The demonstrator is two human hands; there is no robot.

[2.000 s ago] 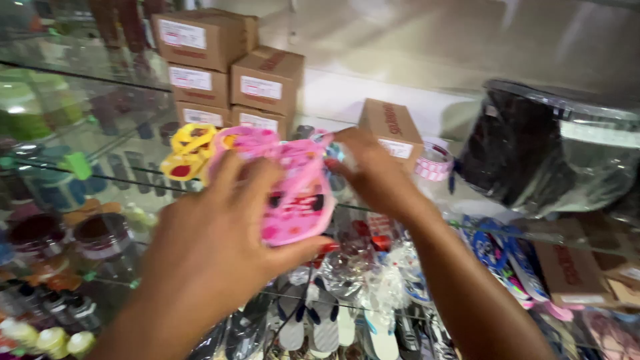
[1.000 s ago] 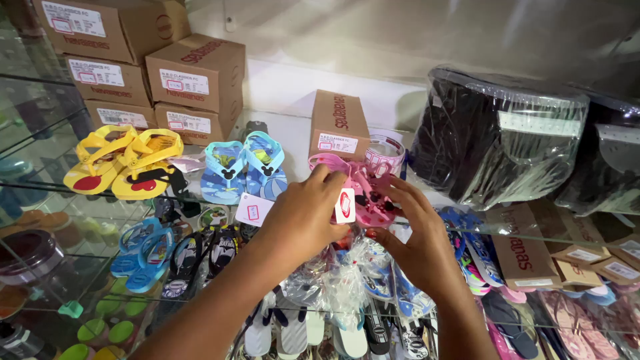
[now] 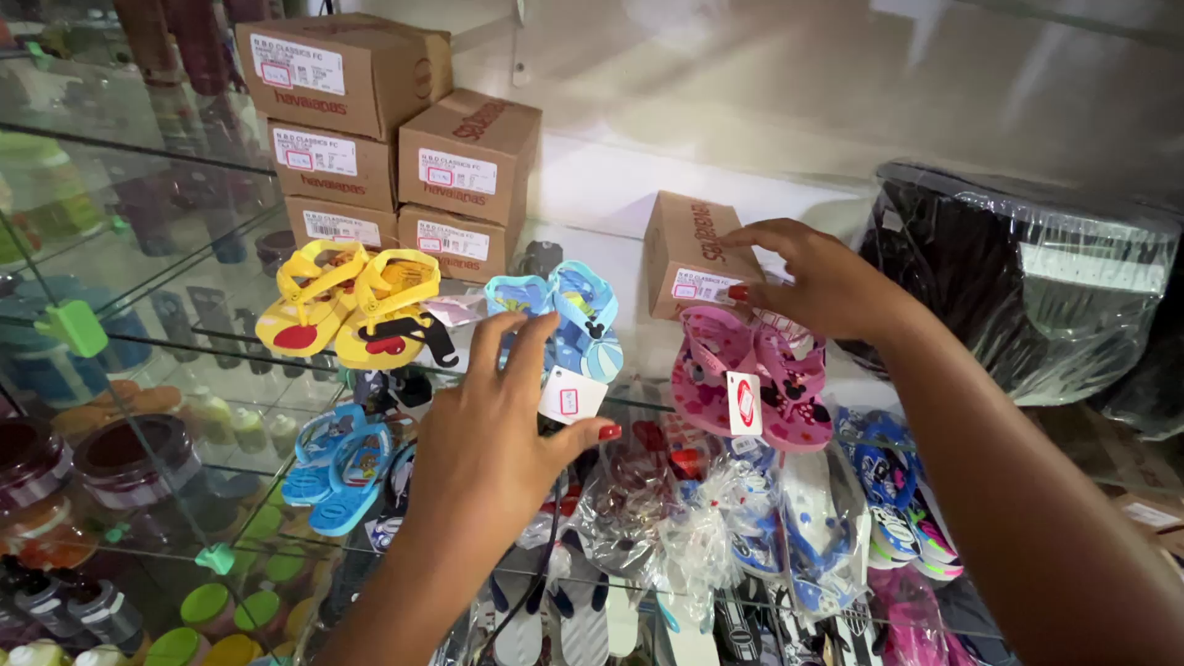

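Note:
On the glass shelf stand yellow child sandals point(image 3: 305, 314) at the left, light blue ones point(image 3: 592, 324) in the middle and pink ones point(image 3: 712, 388) with a white tag to the right. My left hand point(image 3: 499, 425) has thumb and fingers apart beside the light blue pair and its white price tag point(image 3: 571, 398); whether a fingertip touches them is unclear. My right hand point(image 3: 814, 277) is over the right side of a small cardboard shoe box point(image 3: 680, 250), behind the pink pair, fingers spread. Contact with the box cannot be told.
Stacked cardboard shoe boxes point(image 3: 342, 83) stand at the back left. A plastic-wrapped black item point(image 3: 962, 268) lies at the right. Below are bagged sandals point(image 3: 814, 518), blue sandals point(image 3: 347, 472) and more flip-flops. Jars point(image 3: 134, 462) and bottles show at lower left, past the glass edges.
The pink sandals, in my hands two seconds ago, now stand on the shelf free of both hands. My left hand has moved left to the light blue pair, my right hand up by the box.

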